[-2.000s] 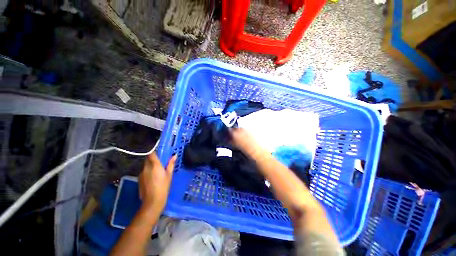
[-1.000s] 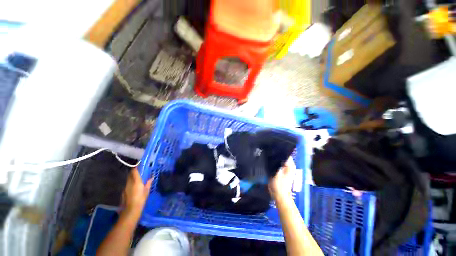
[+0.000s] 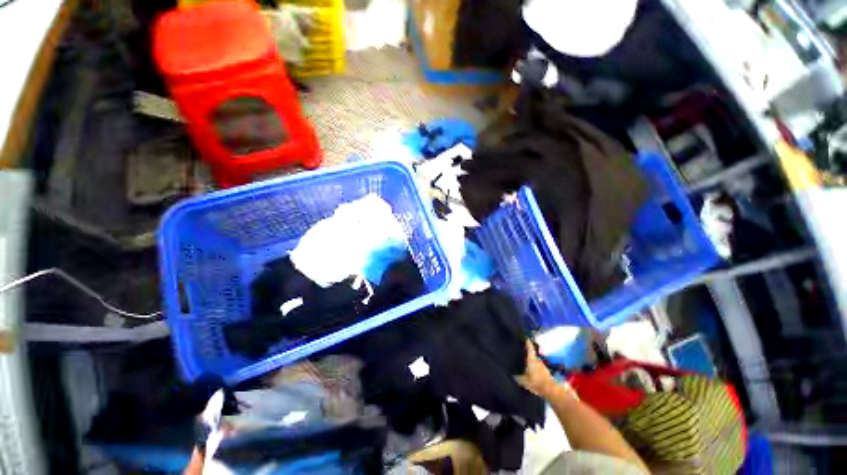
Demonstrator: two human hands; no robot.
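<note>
A blue slatted basket [image 3: 306, 181] stands in front of me, holding dark pieces [image 3: 320, 306] and a bright white piece [image 3: 348, 243] with blue beside it. My right hand [image 3: 537, 373] is shut on black fabric [image 3: 464, 348] with small white tags, outside the basket's near right side. My left hand [image 3: 197, 456] is mostly cut off at the lower left, below a white strip [image 3: 214, 417] and a dark bit of cloth. Its fingers are blurred, and I cannot tell its grip. Dark and blue pieces [image 3: 311, 445] lie along the bottom edge.
A red stool [image 3: 228, 56] and a yellow crate [image 3: 330, 42] stand behind the basket. A second blue basket [image 3: 557, 264] with dark cloth [image 3: 594, 167] is at the right. A red and yellow-black striped item [image 3: 692, 417] lies lower right. A white cable [image 3: 74, 283] runs at the left.
The view has turned right. My right hand has left the basket and now holds black fabric outside it. My left hand has left the basket's left rim and is near the bottom edge.
</note>
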